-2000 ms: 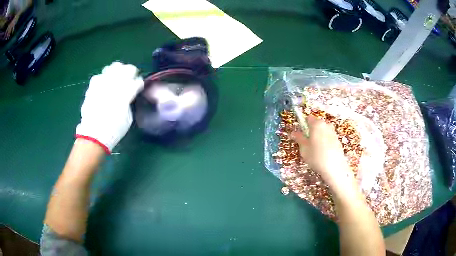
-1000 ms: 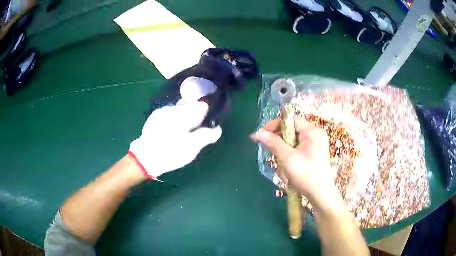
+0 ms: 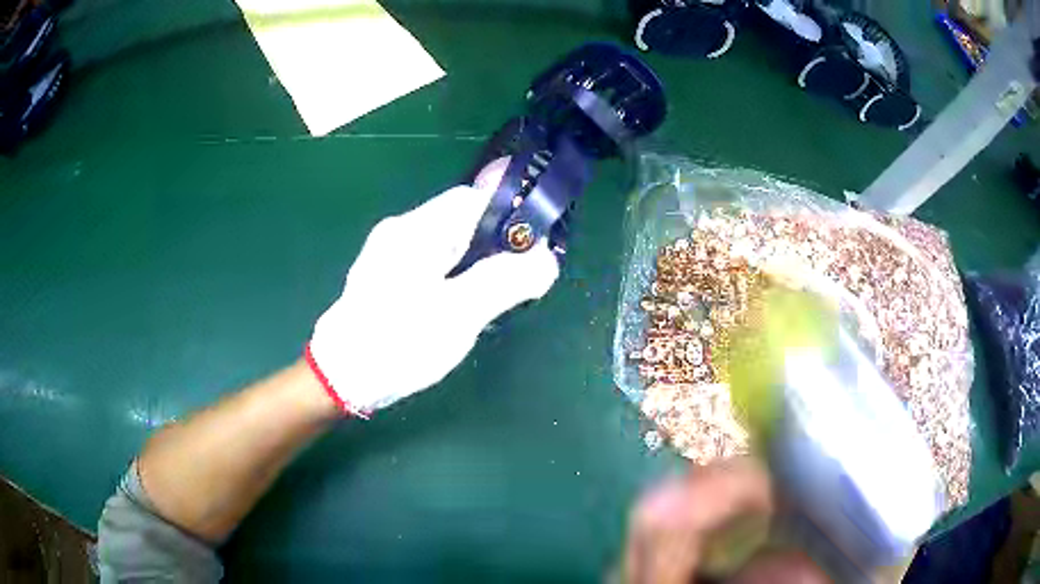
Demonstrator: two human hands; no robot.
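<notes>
My left hand [image 3: 428,297], in a white knitted glove with a red cuff edge, grips the dark fan unit [image 3: 547,177] at the middle of the belt. A round copper-coloured piece [image 3: 520,236] shows on the fan's dark body, close to my gloved fingers. The fan's round end points away to the upper right. My bare right hand [image 3: 707,519] is blurred and partly cut off at the bottom edge. It holds the hammer, whose blurred yellow-green and grey-white head [image 3: 838,422] is raised over the open clear bag of copper pieces [image 3: 912,297].
A pale paper strip [image 3: 342,69] lies on the green belt [image 3: 171,285] at the upper left. Several dark fan units [image 3: 838,69] lie at the top right beside a pale metal post [image 3: 952,131]. A bag of dark parts [image 3: 1009,354] is at the right edge.
The fan has been turned, and its copper-coloured piece now shows. My left hand has shifted right and up. My right hand has moved down, with the hammer head swung to the lower right.
</notes>
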